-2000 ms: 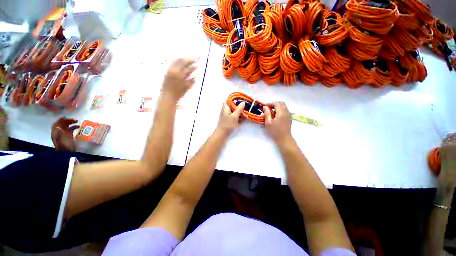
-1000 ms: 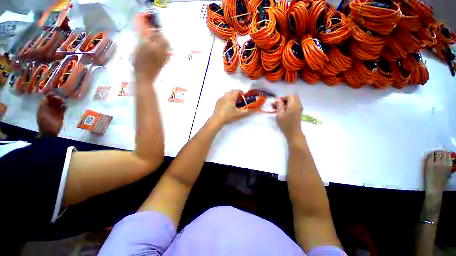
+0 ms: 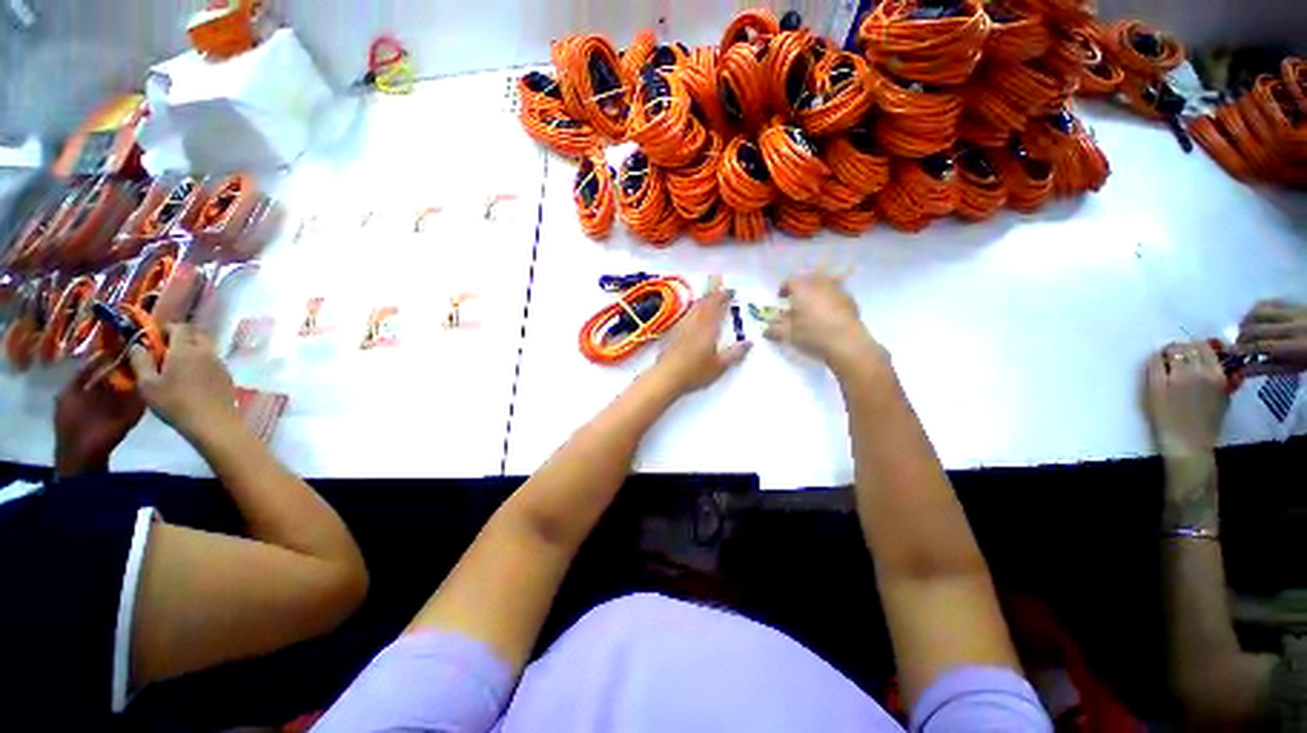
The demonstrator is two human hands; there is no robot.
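An orange coiled cable [image 3: 635,318] lies on the white tabletop just left of my left hand, with a black connector [image 3: 626,282] outside its upper edge. My left hand [image 3: 698,344] rests on the table beside the coil, its fingertips by a short column of small dark strips [image 3: 737,322]. My right hand [image 3: 820,321] is to the right of the strips, fingers bent downward. A yellow-green strip [image 3: 764,312] shows at its fingertips, partly hidden. Whether either hand grips something is too small to tell.
A large heap of orange coils [image 3: 745,165] stands at the back. At left, a neighbour's hands hold a coil [image 3: 132,332] near bagged coils [image 3: 72,301] and small printed cards [image 3: 380,327]. At right, another person's hands [image 3: 1190,394] work by a grid of dark strips [image 3: 1280,397].
The coil has left my hands and lies on the table at left, one connector outside it. My hands have moved to the dark strips. The left neighbour's hand has moved back to a coil.
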